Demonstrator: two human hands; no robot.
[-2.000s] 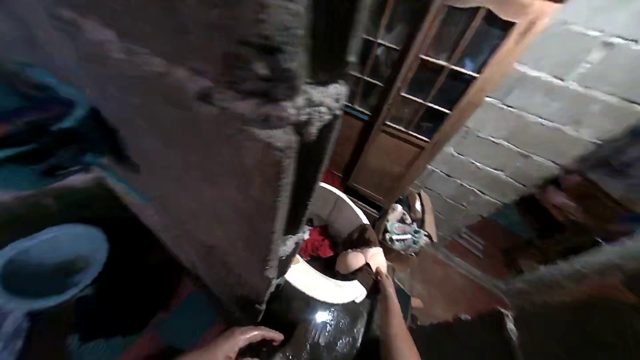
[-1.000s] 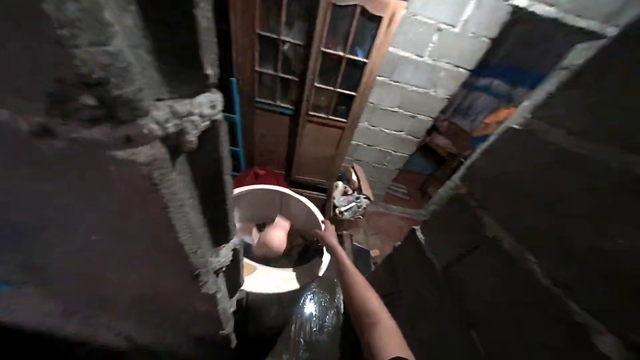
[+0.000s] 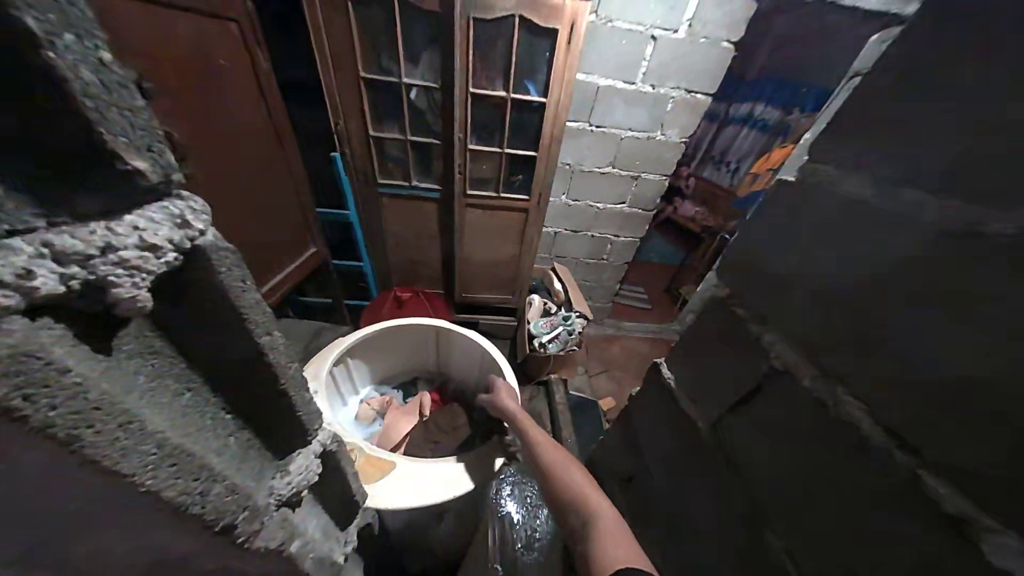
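A cream plastic tub (image 3: pixel 416 330) stands low in the centre of the head view, with a pile of clothes (image 3: pixel 408 420) at its bottom, among them tan, light blue, red and dark pieces. My right hand (image 3: pixel 500 398) reaches over the tub's right inner side, near the dark cloth; its fingers are blurred, and whether they grip anything is not visible. My left hand is out of view. Below the tub, beside my forearm, is a shiny, clear plastic-wrapped thing (image 3: pixel 518 508).
Broken concrete blocks (image 3: pixel 232 360) jut in at the left. Behind the tub are a red bundle (image 3: pixel 406 304), a blue ladder (image 3: pixel 352 228) and a wooden cabinet (image 3: pixel 496 240) with glass panes. A cardboard box (image 3: pixel 570 290) of shoes stands right of the tub. A dark block wall (image 3: pixel 840 320) fills the right.
The view has swung right. The tan cloth near my right hand two seconds ago now lies inside the tub. My left hand, seen then at the bottom, has left the view.
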